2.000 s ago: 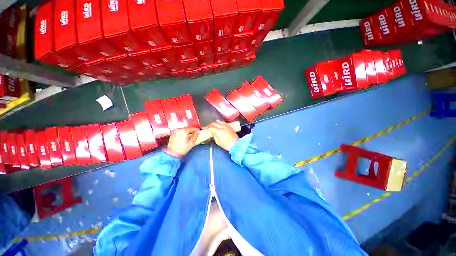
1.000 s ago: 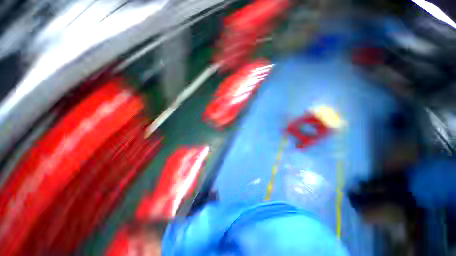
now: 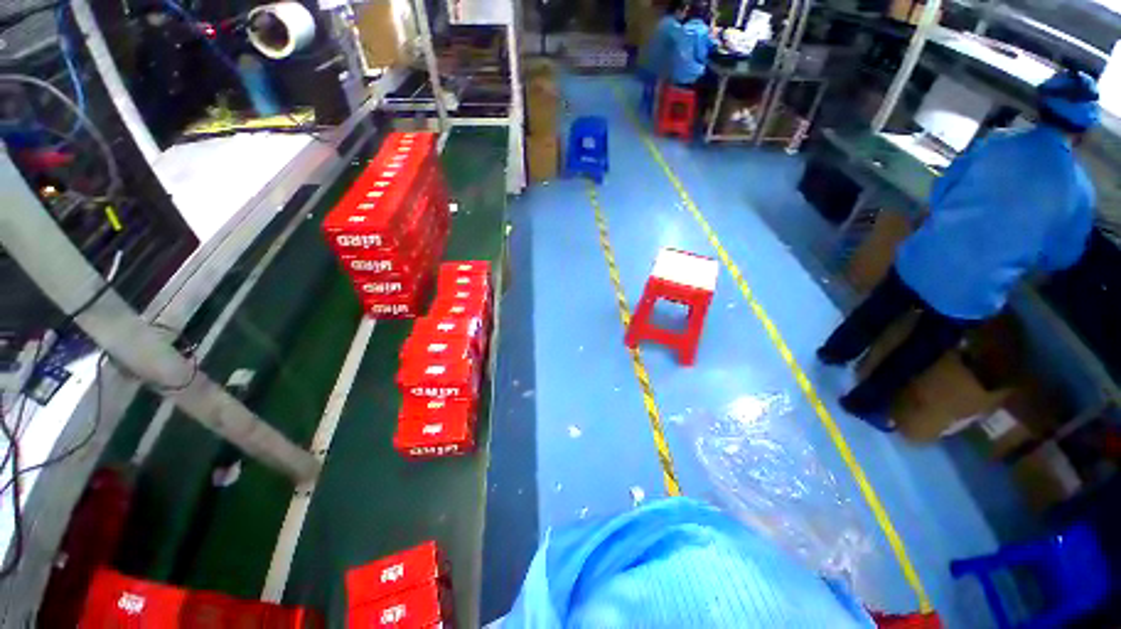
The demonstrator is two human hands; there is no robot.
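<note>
Neither of my hands is in view; only my blue smock shows at the bottom edge. Nearest in front of me, a few red retail boxes lie at the bottom of the dark green belt, cut off by the edge. More red boxes lie overlapping in a loose row along the belt's right side. Behind them stands a tall block of stacked red boxes. The yellow sheet is not in view.
A red stool with a pale top stands on the blue floor. A blue stool stands farther back. A person in a blue smock stands at a right-hand bench. Clear plastic lies on the floor. A metal post crosses the left.
The view has swung right and up, from my hands at the box row to along the belt and aisle. Both hands, earlier together on the yellow sheet, have left the picture.
</note>
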